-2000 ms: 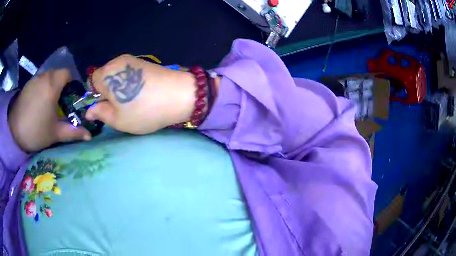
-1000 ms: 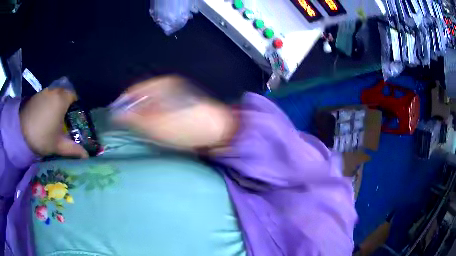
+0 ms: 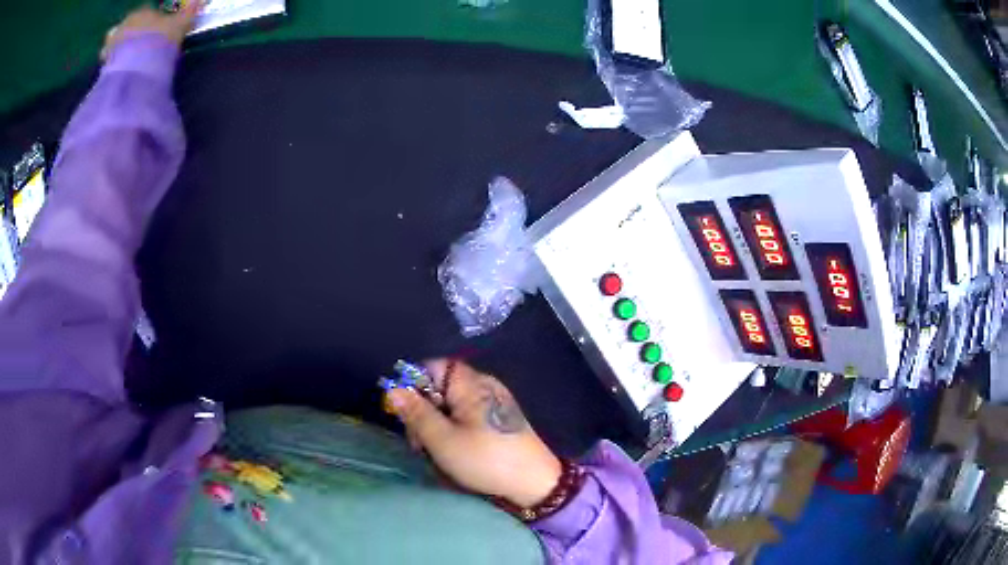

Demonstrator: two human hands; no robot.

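My left hand is stretched to the top left edge, partly cut off, with its fingers on the board end of a white-faced device unit at the green belt. My right hand is low in the middle, near my lap, and holds a small silvery and blue test probe in its fingertips. The white tester stands right of it, with five red number displays and a row of green and red buttons.
A crumpled clear bag lies against the tester on the black mat. A bagged unit lies on the green belt. Bagged units crowd the right. A red stool and carton are below.
My left hand has moved from near my lap up to the belt. The dark board unit it held near my lap no longer shows there. The view has shifted, showing the whole tester.
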